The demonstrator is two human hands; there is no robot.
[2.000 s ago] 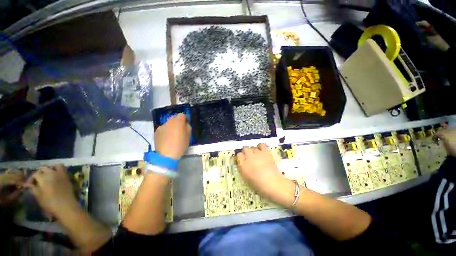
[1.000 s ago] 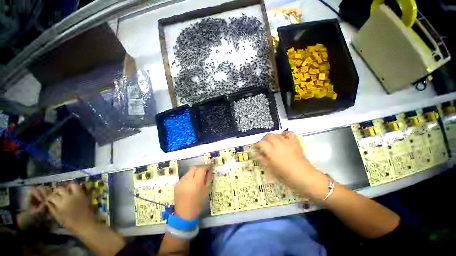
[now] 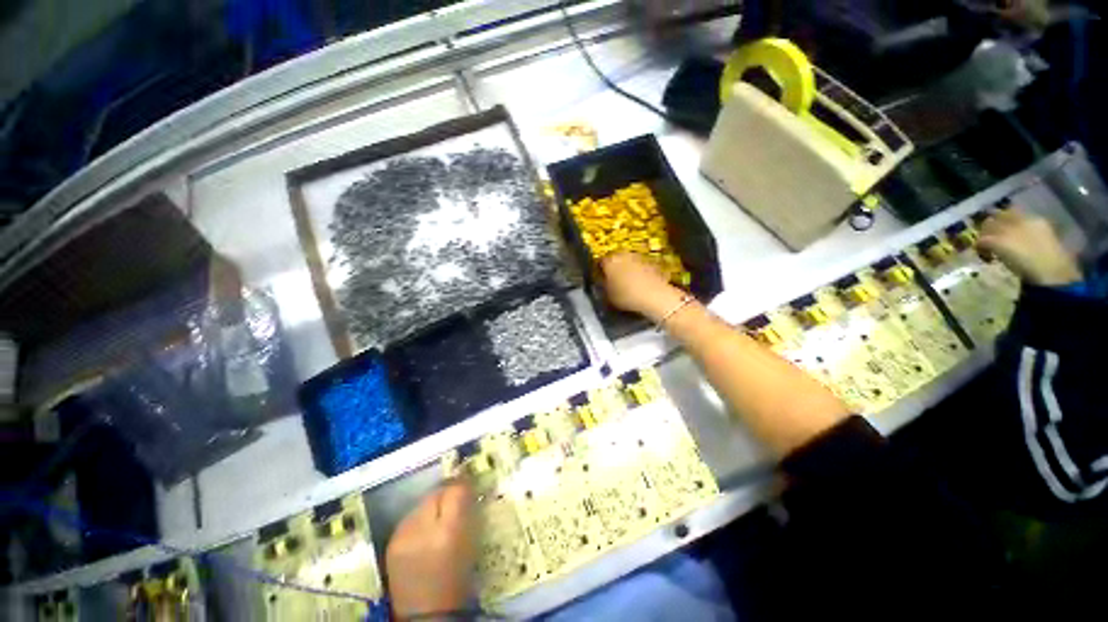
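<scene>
My right hand (image 3: 638,287) reaches into the large black bin (image 3: 695,231), its fingertips among the yellow blocks (image 3: 626,222); whether it grips one is hidden. My left hand (image 3: 430,549) is blurred at the left end of a row of pale printed circuit boards (image 3: 595,492), near the top edge; I cannot tell whether its fingers hold anything. Yellow parts stand along the far edge of these boards. The blue strap at my left wrist is mostly cut off by the bottom edge.
Small black bins hold blue parts (image 3: 359,413), dark parts (image 3: 457,379) and silver-grey parts (image 3: 535,340). Behind them is a shallow tray (image 3: 318,261) of loose components. A tape dispenser (image 3: 784,158) stands right, a plastic bag (image 3: 249,352) left. Another person's hand (image 3: 1027,247) is over boards at far right.
The view has turned and shifted right. My right hand has moved from the boards into the yellow-block bin. My left hand remains by the left end of the board row.
</scene>
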